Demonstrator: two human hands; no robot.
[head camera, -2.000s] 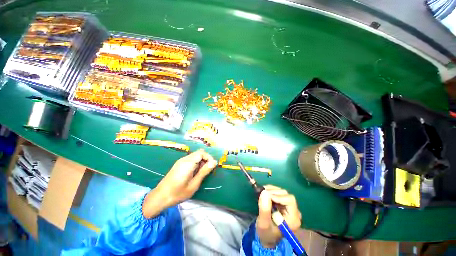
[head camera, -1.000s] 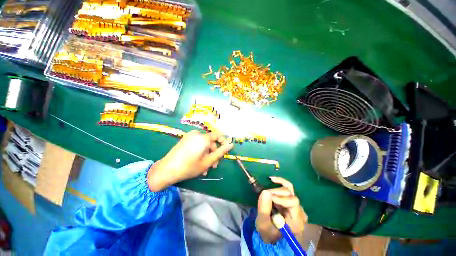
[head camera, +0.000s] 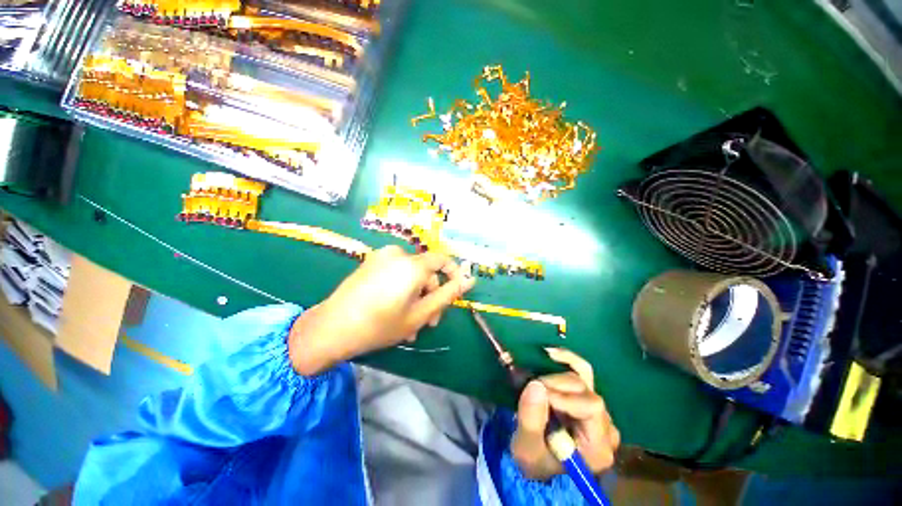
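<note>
My right hand (head camera: 569, 415) holds the soldering iron (head camera: 501, 353) by its dark grip, its thin metal tip against a long flex strip (head camera: 519, 312) on the green mat. My left hand (head camera: 391, 301) has its fingertips pinched at the left end of this strip; what lies under them is hidden. A row of small flex pieces (head camera: 514, 268) lies just above the strip. Overlapping flex assemblies (head camera: 404, 212) lie above my left hand, and more (head camera: 220, 201) lie farther left, with a long strip running towards my hand. Solder wire (head camera: 178, 254) crosses the mat to my left sleeve.
A heap of small flex pieces (head camera: 514, 138) lies at top centre. Blister trays (head camera: 341, 158) stand upper left, a wire reel (head camera: 38, 156) at the left edge. Fume fan (head camera: 714, 222), tape roll (head camera: 673, 316), blue station (head camera: 806, 346) and yellow sponge (head camera: 855, 402) stand right. Cardboard boxes (head camera: 91, 314) are below left.
The view has moved closer and shifted. My left fingertips have moved in over the strip's left end beside the iron tip. The iron remains in my right hand, its tip at the strip.
</note>
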